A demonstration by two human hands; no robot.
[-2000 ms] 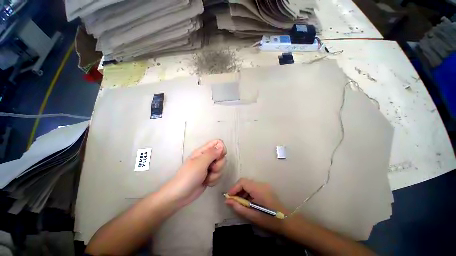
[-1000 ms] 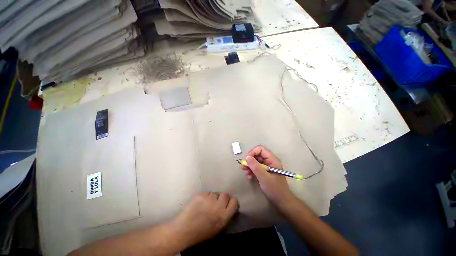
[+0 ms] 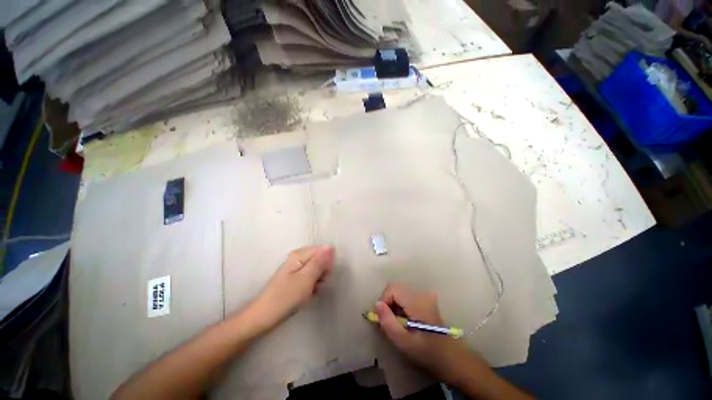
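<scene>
A large beige fabric panel [image 3: 406, 172] lies spread in front of me. My right hand [image 3: 410, 316] holds the yellow and dark-white striped thread-burning pen [image 3: 428, 326] like a pencil, its tip pointing left just over the lower middle of the panel. My left hand [image 3: 300, 277] is curled at the panel's middle, left of the pen tip; whether it pinches fabric or thread cannot be seen. The panel has a black label [image 3: 174, 201], a white printed label [image 3: 159, 296], a small white tag [image 3: 379, 244] and a greyer patch [image 3: 286, 165] at its top.
The tool cord [image 3: 474, 219] loops over the panel's right side. Stacked panels [image 3: 148, 62] stand behind at the left. Thread clippings [image 3: 268, 115], a power strip [image 3: 355, 79], an adapter [image 3: 392, 62] and a small black block [image 3: 374, 101] lie beyond the panel. A blue bin [image 3: 636, 98] is far right.
My left hand has moved up from the panel's near edge to its middle. My right hand with the pen has moved down, away from the white tag. The view has shifted.
</scene>
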